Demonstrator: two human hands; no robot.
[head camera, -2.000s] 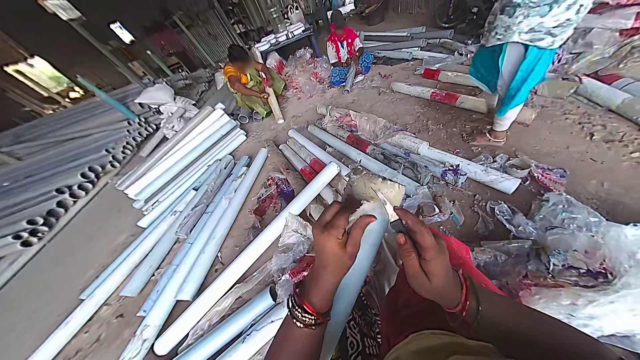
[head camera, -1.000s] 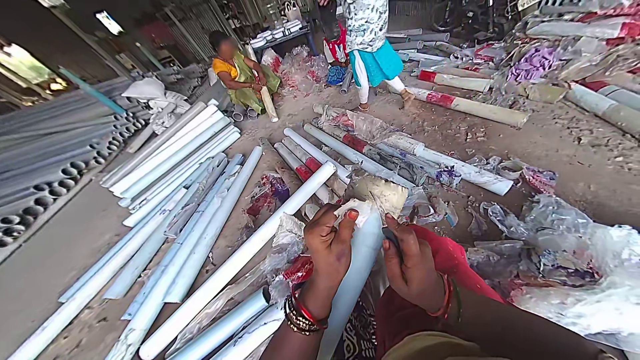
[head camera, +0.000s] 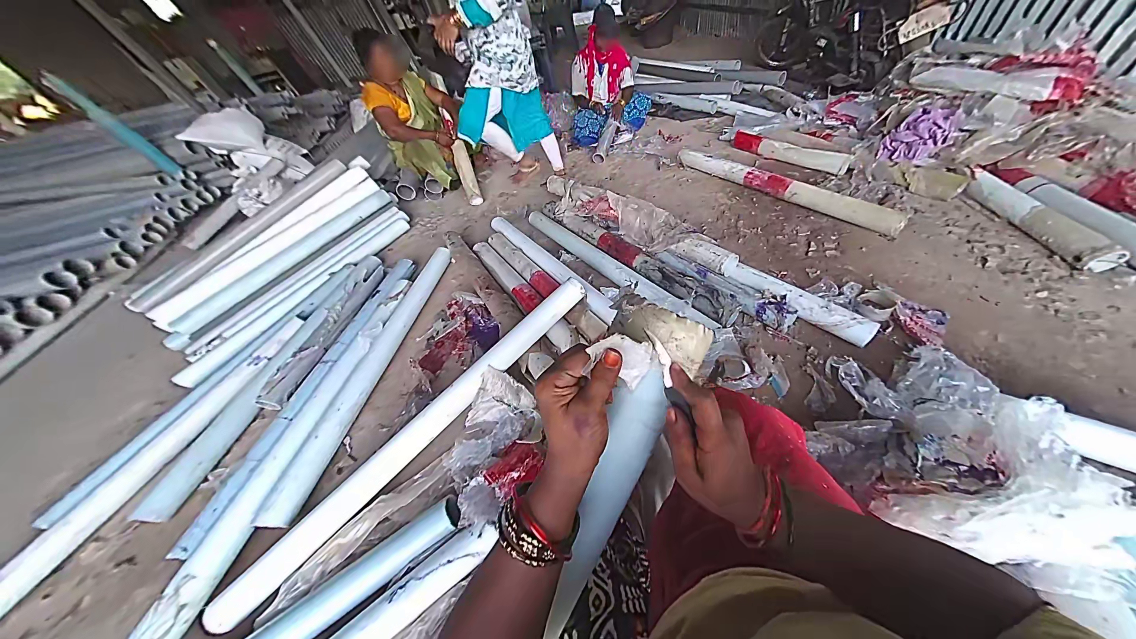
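Observation:
A pale blue plastic pipe leans up between my two hands, its top end wrapped in white, crumpled film. My left hand pinches that film between thumb and fingers at the pipe's upper left. In my right hand is a knife with a dark handle, its light blade along the right side of the pipe's end. Just beyond the blade lies a dirty cream-coloured piece of wrapping; whether it is fixed to the pipe I cannot tell.
Many white and blue pipes lie on the dirt floor to the left, with grey pipes stacked beyond. Clear plastic scraps heap at the right. Two people sit at the back, one near a standing person. Red-banded pipes lie farther off.
The person in teal trousers has walked from the right to the left, beside the seated person in yellow and green. My hands stay at the pipe's top end.

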